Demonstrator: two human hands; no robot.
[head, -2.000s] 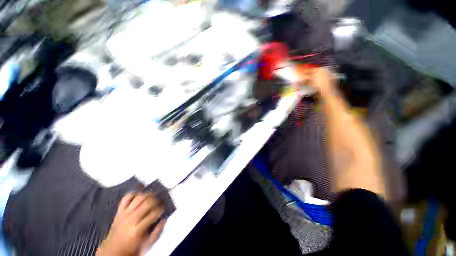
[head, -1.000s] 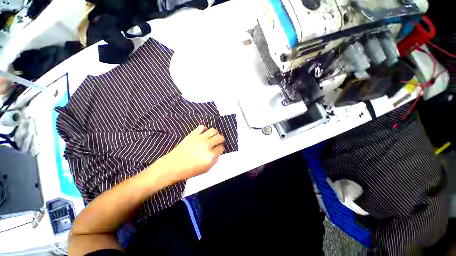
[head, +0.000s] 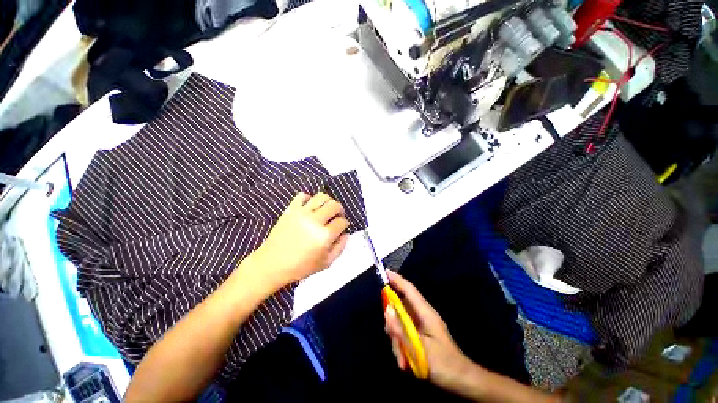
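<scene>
A dark garment piece with thin pale stripes (head: 181, 173) lies spread and partly bunched on the white table (head: 315, 293). My left hand (head: 309, 238) rests on its right side, with fingers closed on the cloth beside a small squared striped end (head: 346, 197). My right hand (head: 425, 330) holds scissors (head: 405, 330) with an orange-yellow handle in front of the table's edge. The slim blade points up and left, its tip at or very near the lower corner of the small striped end. Whether it touches the cloth cannot be told.
The overlock machine (head: 472, 39) stands at the upper right with its silver cloth plate (head: 405, 149). A red holder (head: 594, 20) and red cord (head: 610, 118) are beside it. Striped cloth (head: 582, 212) hangs at right near a blue bin (head: 543, 311). Black cloth (head: 142, 47) lies at upper left.
My right hand has come into view with the scissors, near the striped end. My left hand stays on the cloth. The view has shifted, so the machine sits further left and higher.
</scene>
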